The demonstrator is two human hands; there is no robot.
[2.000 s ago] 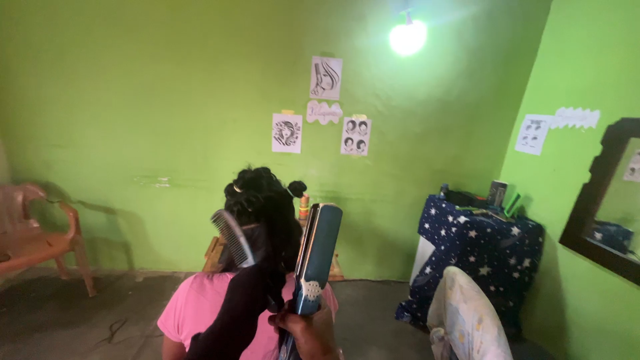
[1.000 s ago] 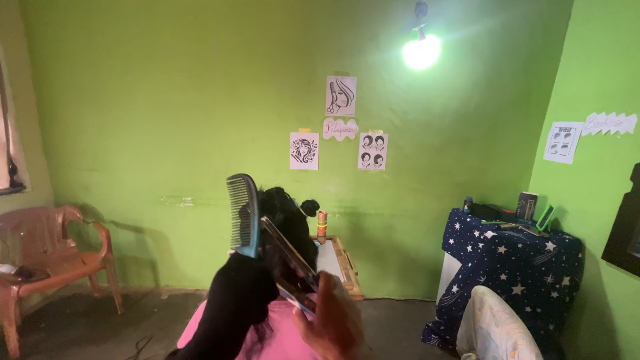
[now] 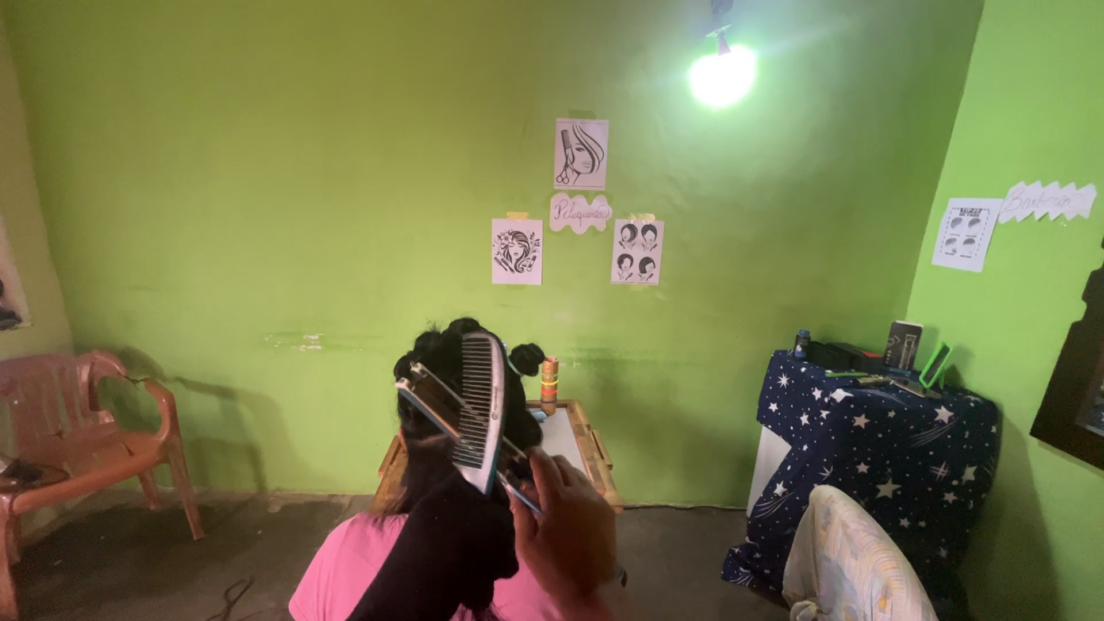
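Note:
A person in a pink shirt (image 3: 345, 561) sits with their back to me, dark hair (image 3: 440, 345) partly tied in small buns. My left hand (image 3: 474, 526), black-covered, is at the back of the head and holds a comb (image 3: 493, 405), teeth facing left; its fingers are hard to make out. My right hand (image 3: 565, 526), bare, grips a hair straightener (image 3: 431, 410) by its handle. The straightener slants up to the left behind the comb, its two arms apart. Whether hair lies between the plates I cannot tell.
Beyond the person stands a wooden-edged table (image 3: 595, 444) with a bottle-like item (image 3: 549, 384). A star-patterned cloth (image 3: 888, 440) covers a stand with grooming items at right, near a cloth-covered chair back (image 3: 854, 552). A plastic armchair (image 3: 129, 431) stands left.
The straightener, upright right of the head two seconds ago, now slants left across the back of the head. The comb has moved right relative to the head and its teeth still face left.

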